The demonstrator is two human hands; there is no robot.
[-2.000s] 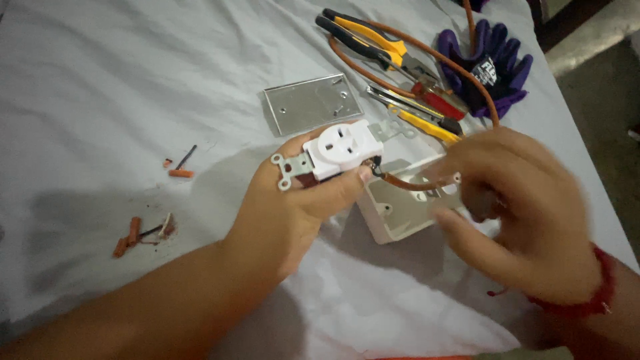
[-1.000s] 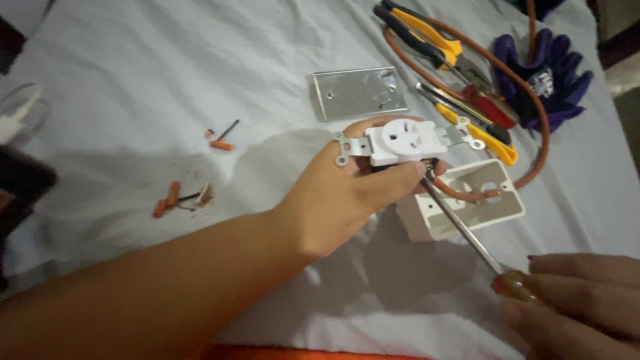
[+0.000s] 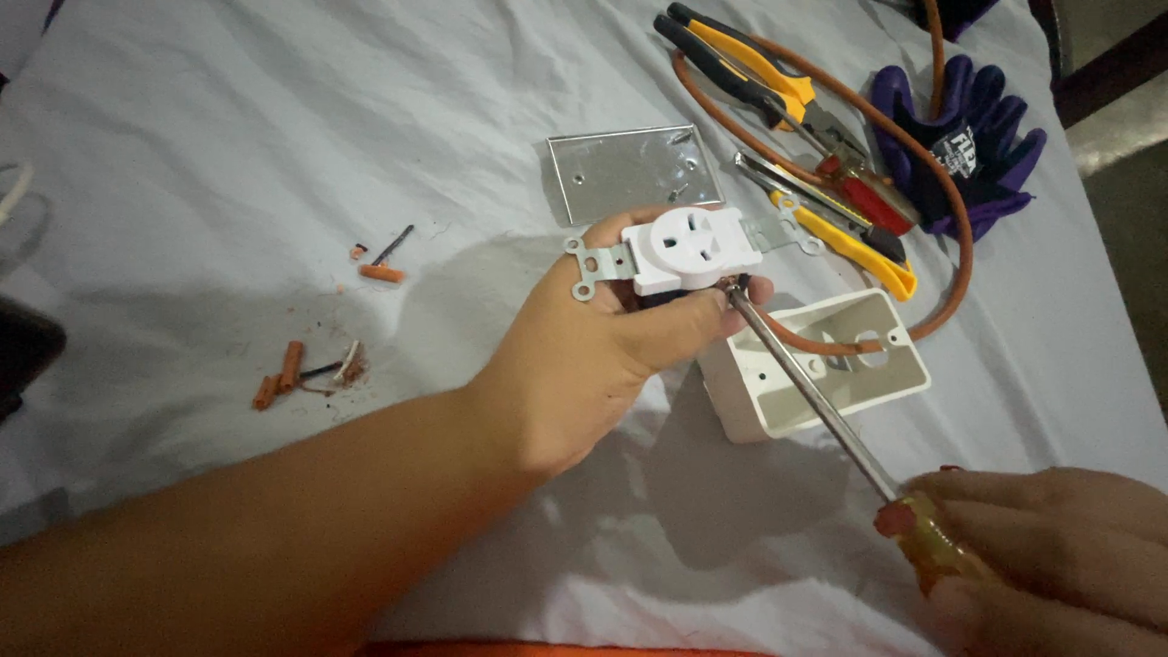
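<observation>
My left hand [image 3: 593,347] holds a white single power receptacle [image 3: 689,246] with metal mounting ears, its face upward. My left thumb presses by the terminal screw on its near side. In my right hand [image 3: 1049,547], at the lower right, is the amber handle of a screwdriver [image 3: 812,392]; its tip meets the terminal screw. An orange cable [image 3: 821,347] runs from the receptacle's side through a hole in a white plastic outlet box [image 3: 757,401], which lies open side up below it. How the wire sits at the terminal is hard to see.
A metal cover plate [image 3: 630,173] with small screws lies behind the receptacle. Pliers [image 3: 739,59], a second screwdriver [image 3: 876,196], a yellow utility knife [image 3: 849,242] and a purple work glove [image 3: 958,151] are at the upper right. Orange sheath scraps [image 3: 292,365] lie at the left.
Two seconds ago my right hand was near the cable and box, with no screwdriver visible. One second ago it held the screwdriver at the terminal, as it does now. The view has shifted.
</observation>
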